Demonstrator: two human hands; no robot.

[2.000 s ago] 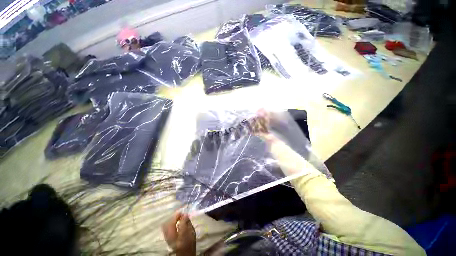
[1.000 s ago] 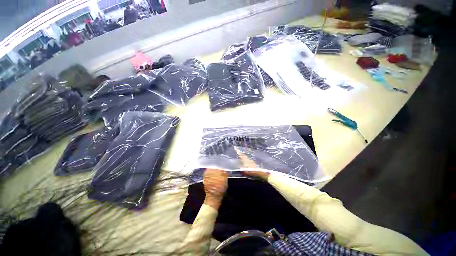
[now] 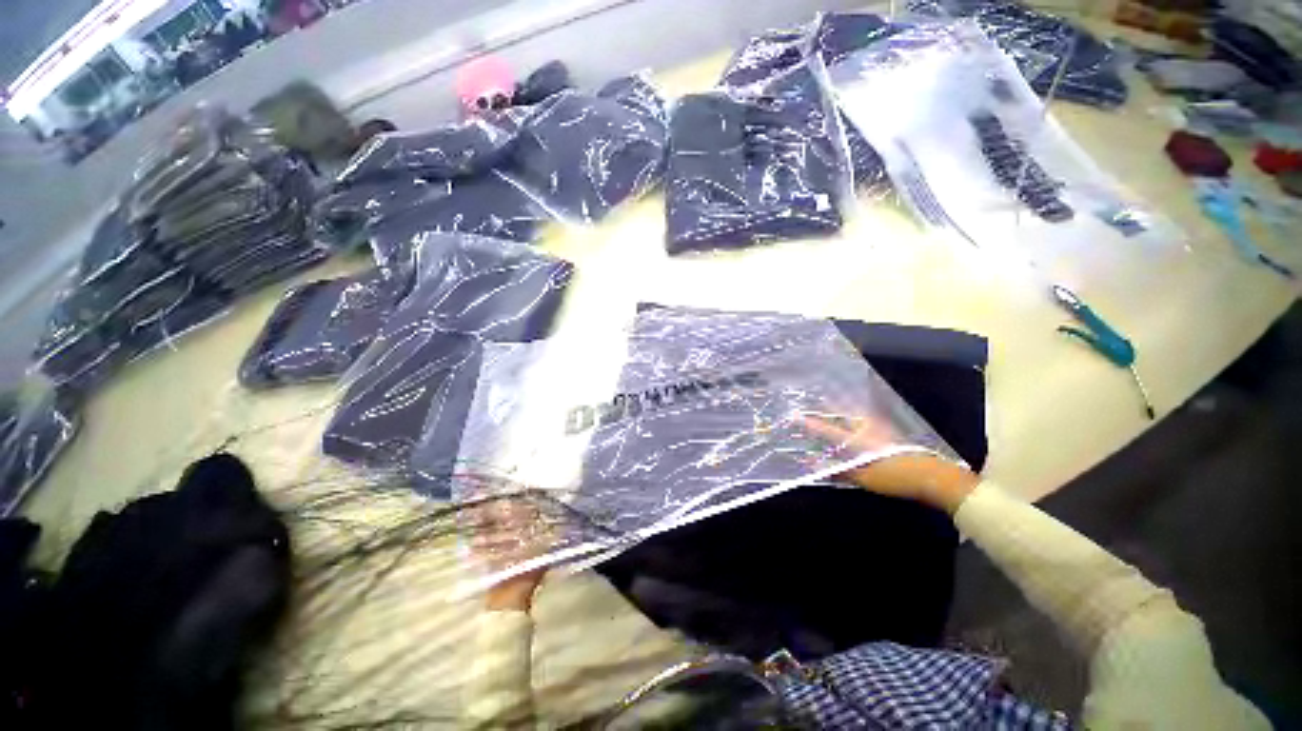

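Observation:
A clear printed poly bag (image 3: 714, 386) with dark lettering lies over a folded black garment (image 3: 843, 564). The garment shows beyond the bag's right side and below its white-edged mouth. My right hand (image 3: 878, 454) is at the mouth on the right, fingers apart and seen through the plastic. My left hand (image 3: 511, 550) is at the mouth's left corner, blurred behind the plastic; its grip cannot be made out.
Bagged dark garments (image 3: 757, 172) lie beyond and to the left. A printed bag (image 3: 985, 143) lies at the back. A teal pointed tool (image 3: 1099, 337) is at right, near the table's curved edge. A black piece (image 3: 172, 600) is at lower left. Red items (image 3: 1197, 153) are at back right.
The bag's mouth has been spread left and tilted. My left hand has moved left from the middle of the mouth to its corner; my right hand has moved right. The view has shifted.

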